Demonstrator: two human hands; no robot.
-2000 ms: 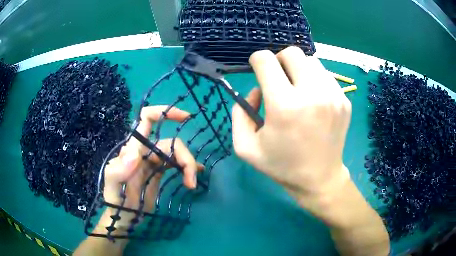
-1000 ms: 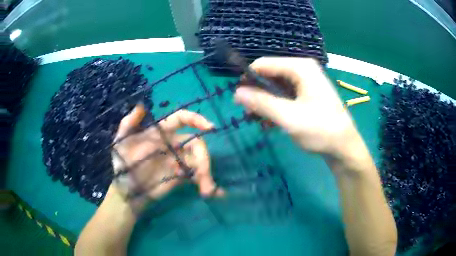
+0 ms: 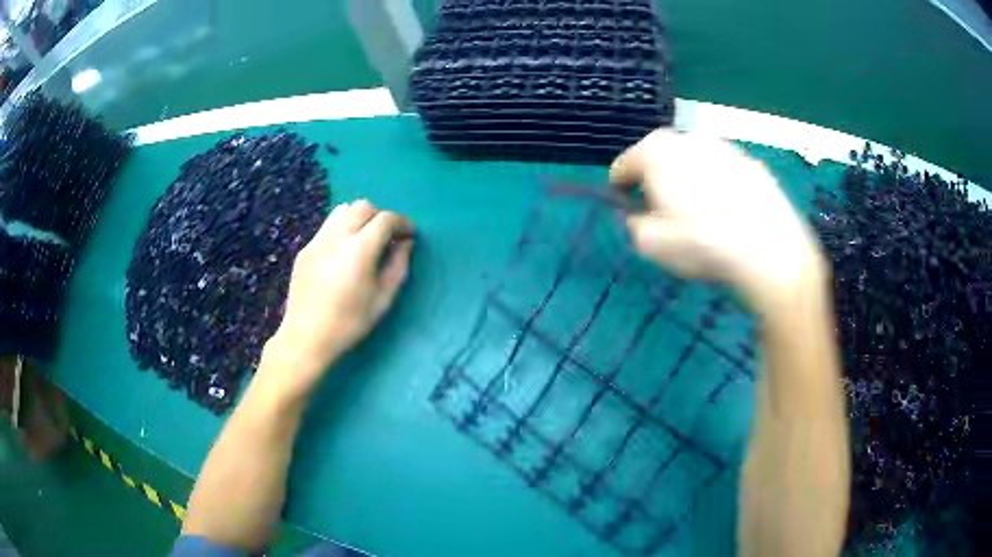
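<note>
An emptied black sprue frame, blurred by motion, is spread below and left of my right hand. My right hand is closed around the dark side cutters, whose blurred tip points left at the frame's upper end; most of the tool is hidden. My left hand is off the frame, with curled fingers beside the left pile; whether small parts are inside it is hidden. The left pile of small black parts lies left of it. The right pile of finer black parts lies beyond my right forearm.
A thick stack of black sprue frames stands at the far edge, by the white strip and a grey post. Another dark stack is at the far left. Yellow-black tape marks the floor at lower left.
My left hand has let go of the sprue frame and its fingers have curled in. The frame has moved right and down with my right hand. The view has shifted slightly; the yellow sleeves no longer show.
</note>
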